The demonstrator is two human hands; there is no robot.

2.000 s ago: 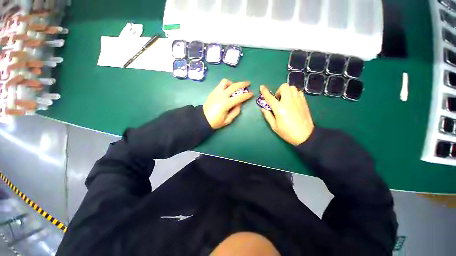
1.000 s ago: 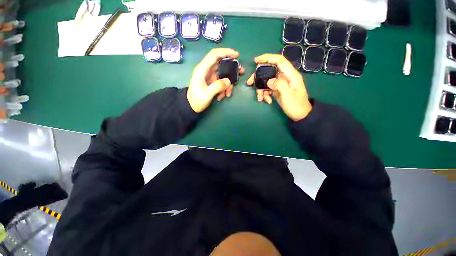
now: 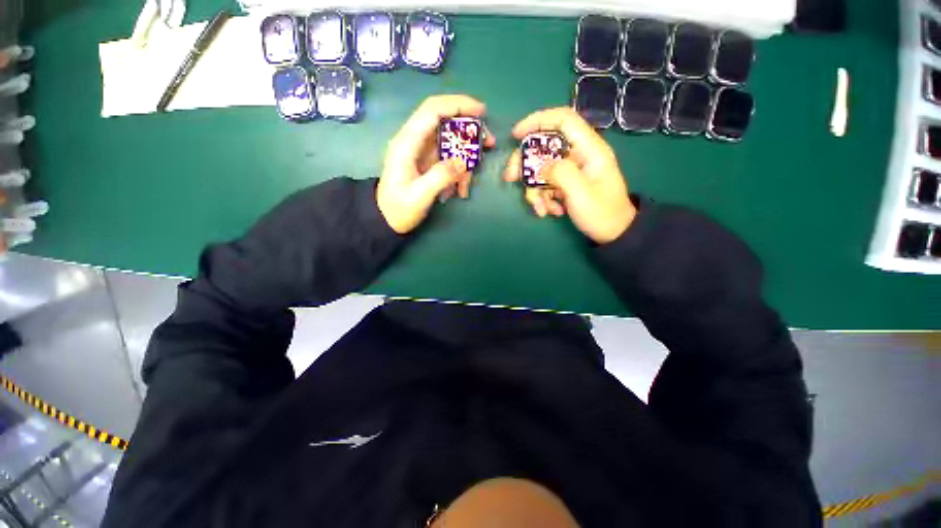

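My left hand [image 3: 421, 170] holds a strapless watch unit [image 3: 460, 138] by its sides, with the thumb at the lower edge of its lit pink-white patterned screen. My right hand [image 3: 586, 175] holds a second watch unit [image 3: 539, 155], also lit with a pink-white pattern, with the thumb over the lower right of the screen. Both units face up, side by side and apart, above the green mat. The fingers under the cases are partly hidden.
Pale-lit watch units [image 3: 375, 39] lie at the upper left, dark ones [image 3: 644, 103] right of centre. A pen [image 3: 194, 60] lies on paper [image 3: 129, 77]. A white tray [image 3: 671, 10] is at the far edge, a small white stick [image 3: 840, 101] and a filled tray [image 3: 889, 232] at right.
The two held units were under my fingers near the mat, then raised with dark screens; now both are lit. The view has shifted, so the bench items sit higher in the picture.
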